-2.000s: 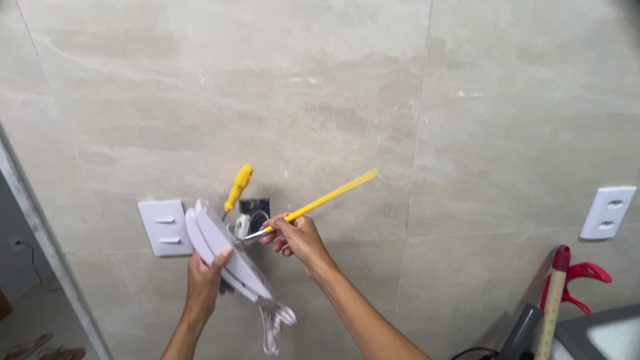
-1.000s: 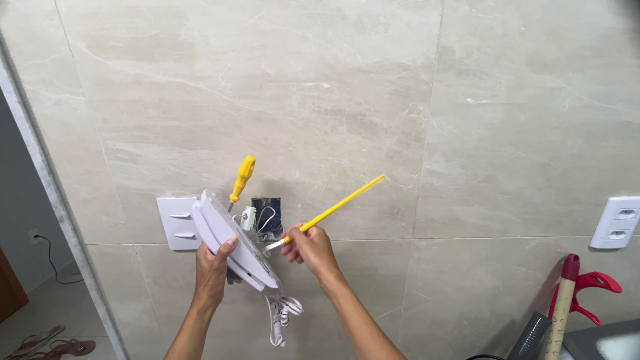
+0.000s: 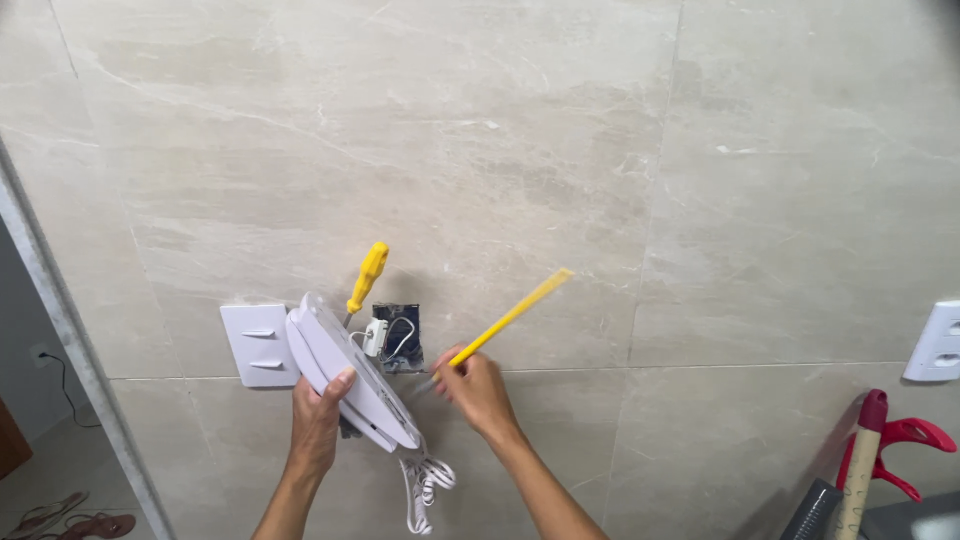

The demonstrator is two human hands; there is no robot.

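My left hand [image 3: 319, 420] grips a white handset-type wall intercom [image 3: 352, 375], tilted away from the wall, its coiled white cord [image 3: 426, 487] hanging beneath. In my right hand [image 3: 476, 390] is a slim brush with a yellow handle [image 3: 510, 319]; its lower tip is blurred, just right of the intercom. A screwdriver with a yellow handle [image 3: 367, 277] stands upright behind the intercom's upper edge, its tip hidden. Between the intercom and my right hand lies an open wall box [image 3: 400, 337] with a white connector [image 3: 375, 337] and thin wires.
A white two-rocker switch plate [image 3: 259, 345] is on the tiled wall left of the intercom. At right are a white socket plate [image 3: 937, 343], a red-capped roll or stick [image 3: 860, 465] and a red plastic clamp-like object [image 3: 915, 435]. A doorway edge [image 3: 75, 330] runs down the left.
My right hand with the yellow tool has drawn away from the intercom's back, toward the lower right. The left hand still holds the intercom.
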